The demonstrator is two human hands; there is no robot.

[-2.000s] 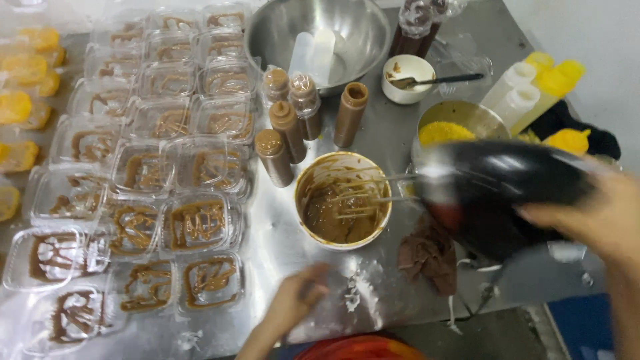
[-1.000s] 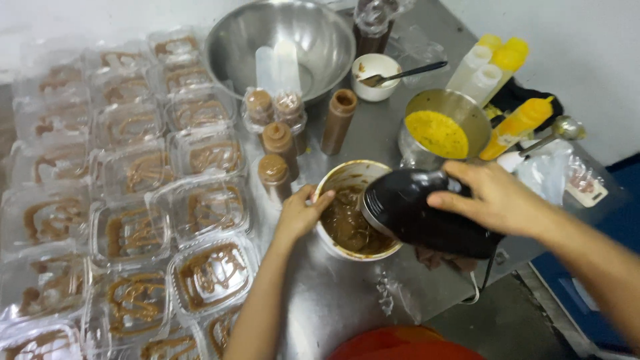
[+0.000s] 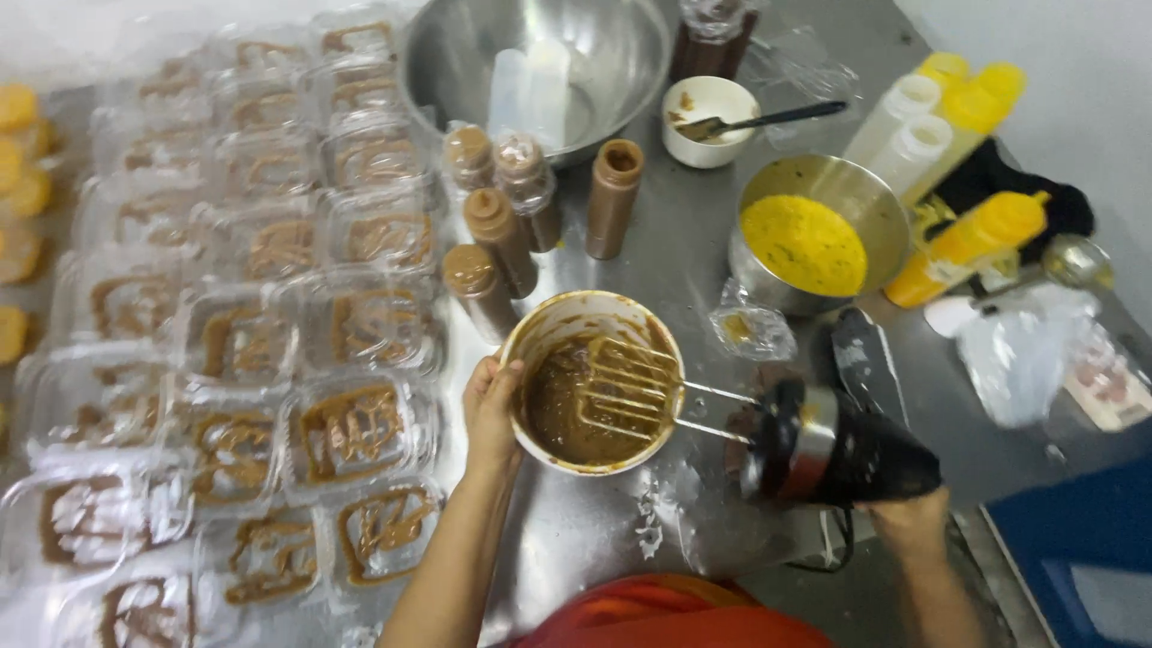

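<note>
My left hand grips the left rim of a white tub that holds brown sauce. In my right hand, at the lower right, is a black electric hand mixer, tipped on its side. Its wire beaters, coated in brown, lie over the tub's opening. Part of my right hand is hidden behind the mixer body. Behind the tub stand several squeeze bottles of brown sauce, and one open brown bottle is apart from them.
Rows of clear plastic containers with brown sauce cover the left side. A large steel bowl, a white bowl with a spoon and a steel pot of yellow mixture stand behind. Yellow bottles and a plastic bag are at right.
One second ago the mixer stood over the tub with its beaters down inside; now it is tilted and its beaters show. My right hand has moved lower. My left hand remains at the tub.
</note>
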